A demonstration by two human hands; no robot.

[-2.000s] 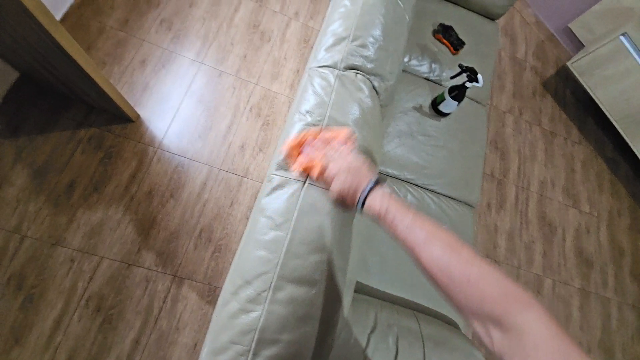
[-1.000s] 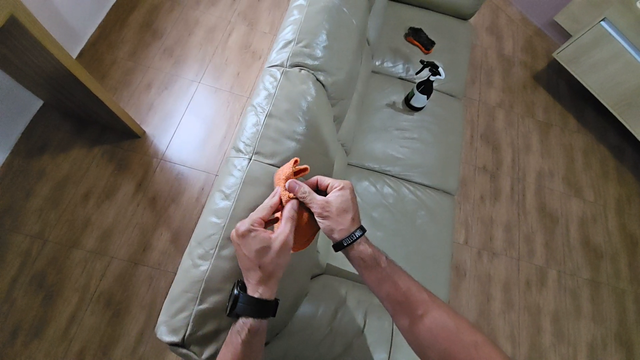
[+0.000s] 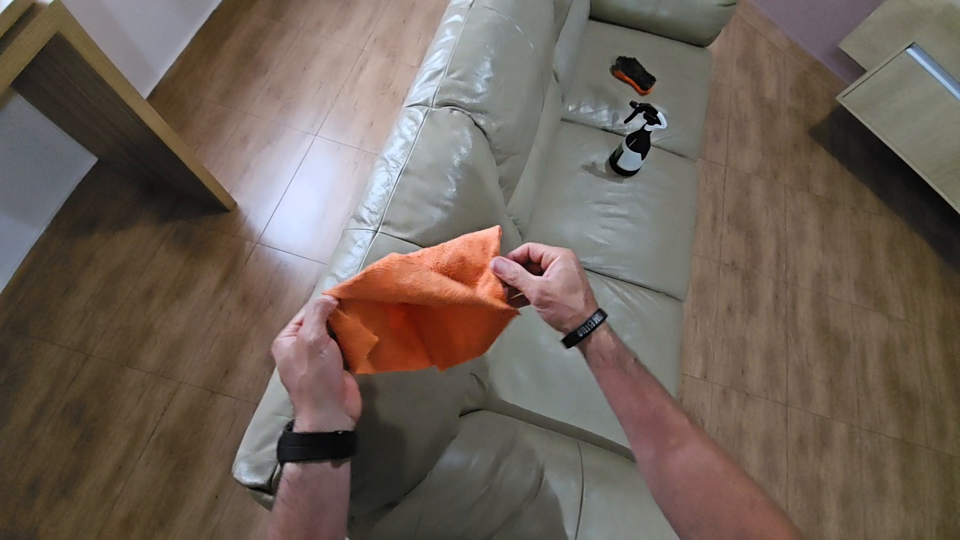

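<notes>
An orange cloth (image 3: 427, 300) is stretched between my two hands, above the backrest of a pale green-grey leather sofa (image 3: 442, 157). My left hand (image 3: 319, 364) grips its left edge, thumb on top. At the cloth's right edge, my right hand (image 3: 551, 285) pinches it between thumb and fingers. Farther off on the seat cushions stands a black spray bottle (image 3: 634, 146) with a pale label and a black and white trigger head. Behind the bottle lies a black and orange scrub pad or sponge (image 3: 634, 75).
A wooden furniture panel (image 3: 142, 112) stands on the wood-look tile floor (image 3: 97, 300) at the upper left. Along the upper right is a light wooden cabinet (image 3: 907, 112). The sofa's armrest (image 3: 664, 15) rises at its far end.
Two seconds ago only one hand showed, with the cloth on the backrest. One second ago both hands held it bunched together; now they are farther apart and the cloth is spread.
</notes>
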